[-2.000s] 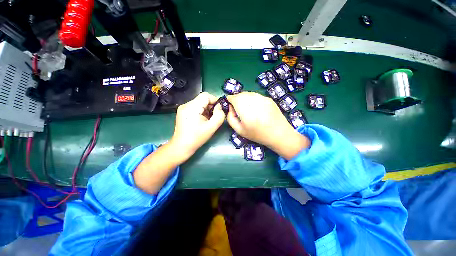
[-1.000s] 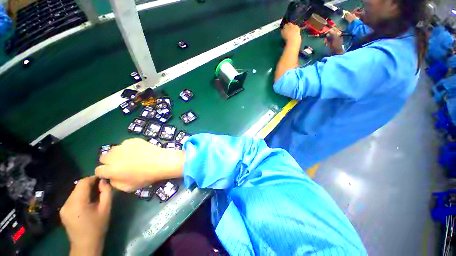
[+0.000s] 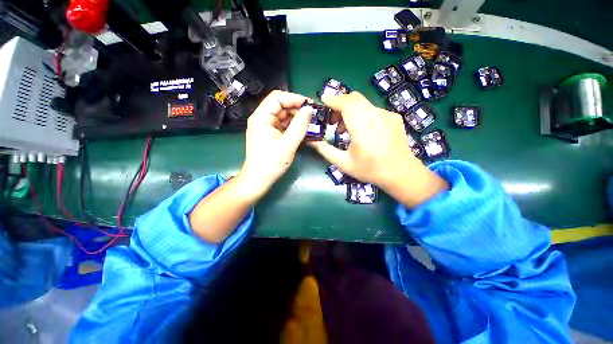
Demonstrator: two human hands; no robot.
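Note:
A small black squarish module (image 3: pixel 315 123) with silver-white patches is held between my two hands at the middle of the bench. My left hand (image 3: pixel 274 138) grips its left side with thumb and fingers. My right hand (image 3: pixel 368 138) is at its right side, thumb below and fingers above; whether it grips the module is partly hidden. Several similar loose modules (image 3: pixel 404 99) lie right of and beyond my right hand. Others lie close by, one behind my fingers (image 3: pixel 334 88) and one nearer the bench edge (image 3: pixel 361 193).
The black test fixture (image 3: pixel 144 111) with a red digital display (image 3: pixel 181 109) and clear clamp (image 3: pixel 222 64) stands at left. A vented power supply (image 3: pixel 33 101) with hanging leads is far left. A solder spool (image 3: pixel 583 101) stands right. A white rail (image 3: pixel 517 41) runs behind.
The view has swung back from the right, where a co-worker showed, to the bench ahead. The held module now shows its patched face between my hands.

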